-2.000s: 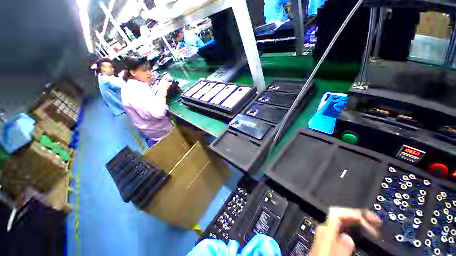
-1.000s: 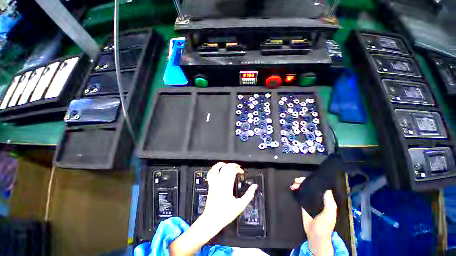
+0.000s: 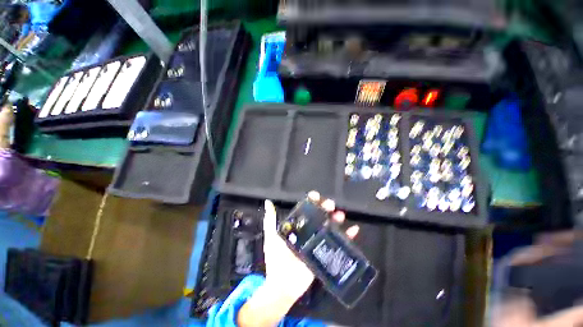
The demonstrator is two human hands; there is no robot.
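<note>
My left hand [image 3: 286, 268] holds a phone body [image 3: 329, 254], tilted, above the black foam tray [image 3: 425, 268] nearest me. Its battery and circuitry side faces up, and fingertips show along its far edge. Another phone body [image 3: 244, 246] lies in a left slot of that tray. My right hand [image 3: 521, 287] is at the far right, blurred and cut off by the edge, around a dark slab [image 3: 553, 265] whose details are hidden by blur.
The parts tray [image 3: 259, 150] holds many small rings [image 3: 441, 163] in two compartments. Behind it stands the black press [image 3: 390, 60] with a red stop button [image 3: 406, 98]. Dark back covers [image 3: 166, 126] and white panels [image 3: 121, 82] lie in left trays. A carton [image 3: 144, 243] stands below left.
My left hand has lifted a phone body from the near tray. My right hand has moved far right with the dark slab. The view has shifted, moving the bench rightward in the picture.
</note>
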